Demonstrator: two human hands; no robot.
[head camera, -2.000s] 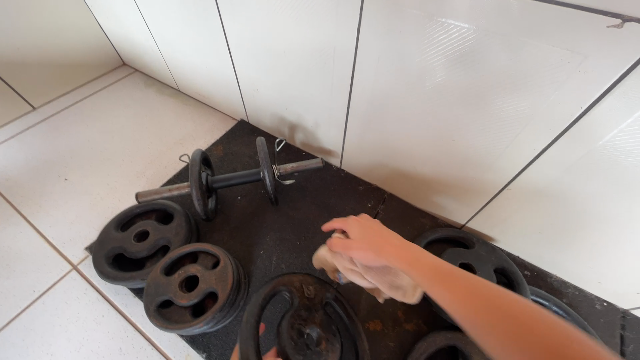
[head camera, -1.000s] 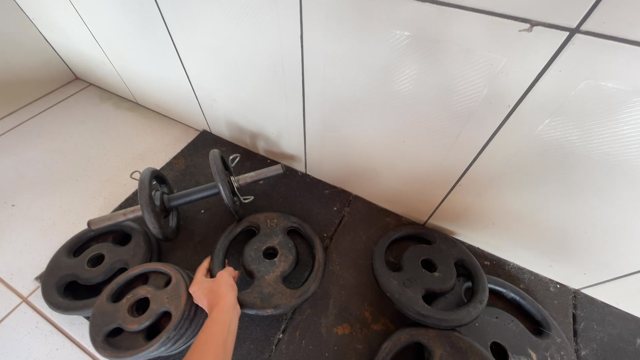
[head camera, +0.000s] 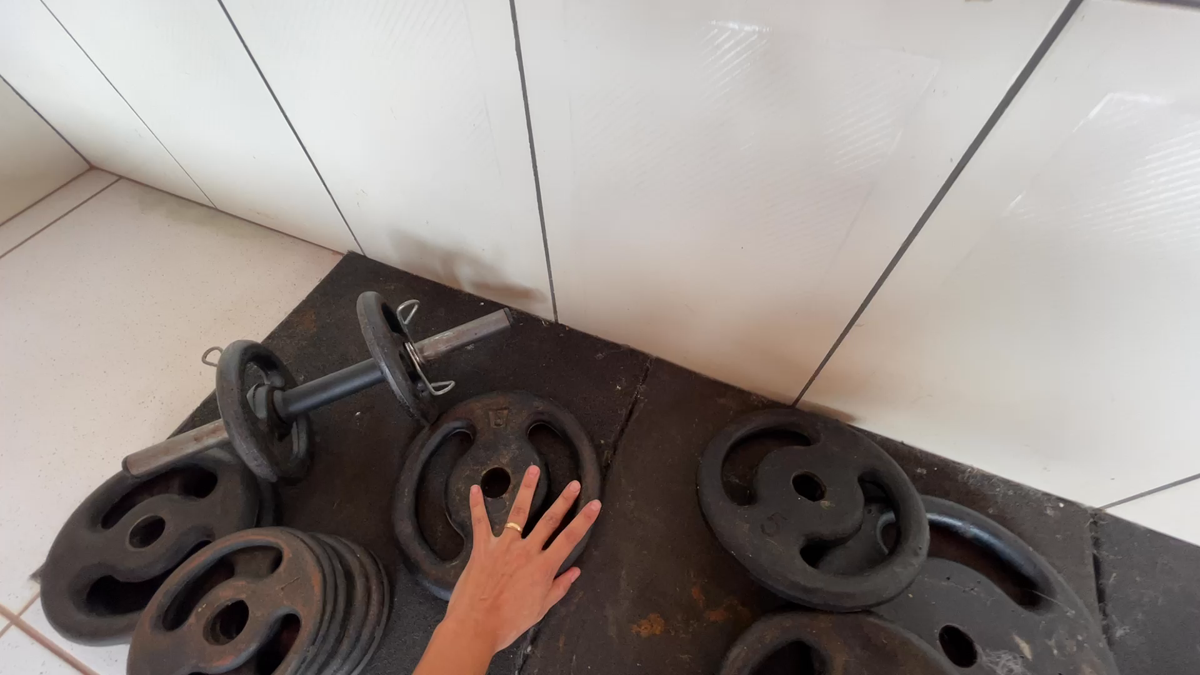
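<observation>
My left hand (head camera: 511, 567), a gold ring on one finger, lies palm down with its fingers spread over the lower part of a dark iron weight plate (head camera: 497, 422). That plate rests flat on the black rubber mat, its centre hole showing just above the fingertips. Behind it to the left is a loaded dumbbell (head camera: 333, 389) with a small plate and a wire spring clip at each end. Left of my hand, a stack of rusty plates (head camera: 305, 600) stands in front of another dark plate pile (head camera: 80, 572). My right hand is out of view.
To the right, a dark plate (head camera: 773, 553) overlaps a larger plate (head camera: 994, 600), with another plate (head camera: 834, 637) at the bottom edge. A white tiled wall (head camera: 712, 234) runs behind the black mat (head camera: 656, 525); light floor tiles (head camera: 187, 253) lie at left.
My left hand has moved from the plate's left edge onto its face, with the fingers now spread. My right arm, seen two seconds ago reaching in from the right, has left the view.
</observation>
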